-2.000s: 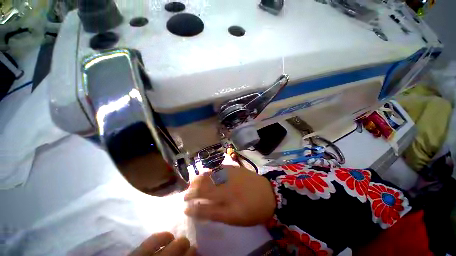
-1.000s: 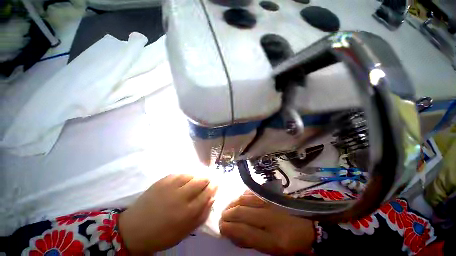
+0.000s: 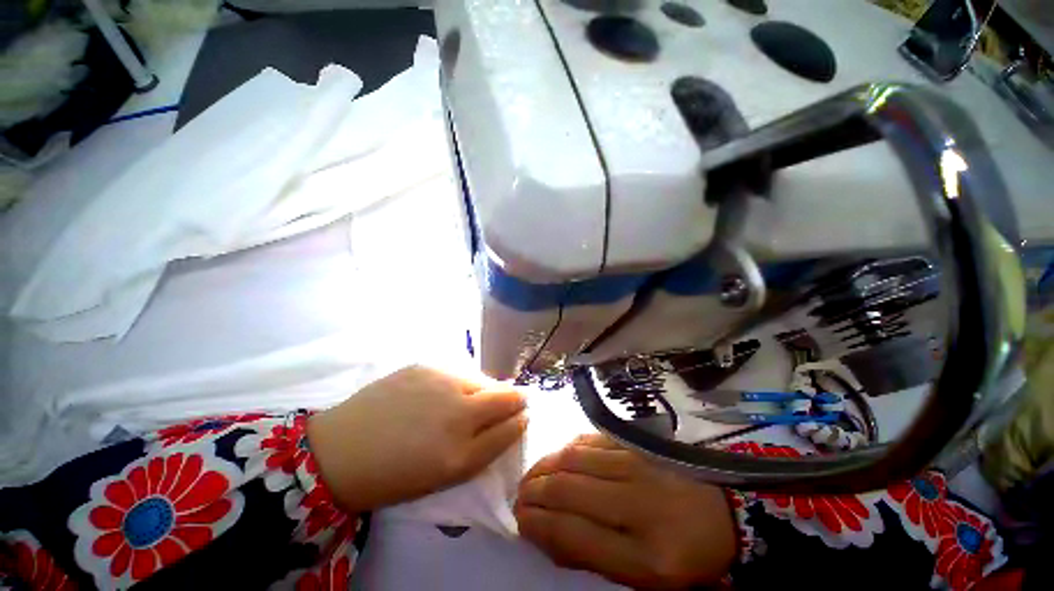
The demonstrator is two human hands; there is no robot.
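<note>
A white garment piece (image 3: pixel 491 485) lies under the bright lamp between my hands, its upper part washed out by glare. My left hand (image 3: pixel 422 439) presses and pinches its left side just below the needle area (image 3: pixel 543 375). My right hand (image 3: pixel 624 508) has its fingers curled on the piece's right edge, partly behind the guard. The large white sewing machine head (image 3: pixel 555 196) stands above. Its shiny curved guard (image 3: pixel 965 231) loops in front on the right. The needle and presser foot cannot be told apart clearly.
White cut pieces (image 3: pixel 220 196) lie spread left of the machine, with a dark panel (image 3: pixel 289 52) behind them. A blue-handled tool (image 3: pixel 769 406) lies right of the needle area, seen through the guard. Frilly white fabric (image 3: pixel 41 69) is heaped at the far left.
The left hand has come up from the bottom edge onto the piece. The right hand has withdrawn from the needle area to the piece's lower right. The camera view has shifted left.
</note>
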